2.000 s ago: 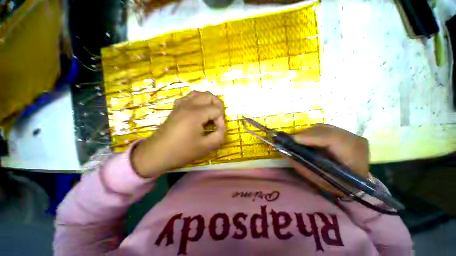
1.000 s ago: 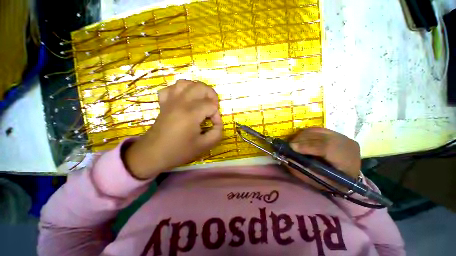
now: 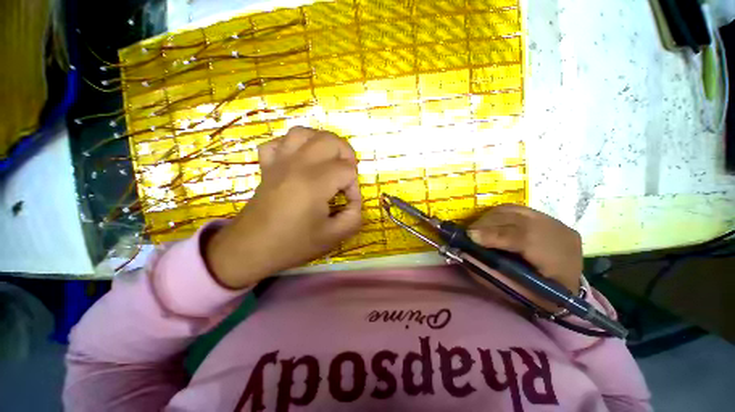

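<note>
The golden-yellow gridded panel (image 3: 411,60) lies under both hands. Thin red-brown lead wires (image 3: 266,54) lie across its left part, their pale ends over the left edge. My left hand (image 3: 302,189) rests over the panel's middle, thumb and fingertips brought together around a small gap; whether a wire is between them is hidden. My right hand (image 3: 528,245) holds the dark soldering iron (image 3: 516,272) at the panel's near right. The iron's tip points left at a cell, just right of my left fingertips. A thin guide tube (image 3: 415,234) runs alongside and meets near the tip.
The panel lies on a worn white bench top (image 3: 596,137). A dark plastic-covered surface (image 3: 101,153) is at its left edge. A yellow sheet stack (image 3: 24,72) with blue below is far left. A black slab (image 3: 681,24) and a slim green tool (image 3: 710,76) are at top right.
Over the two seconds, the view has shifted, so the panel sits further left. The iron's tip has come slightly nearer my left fingertips. In the last second both hands have barely moved.
</note>
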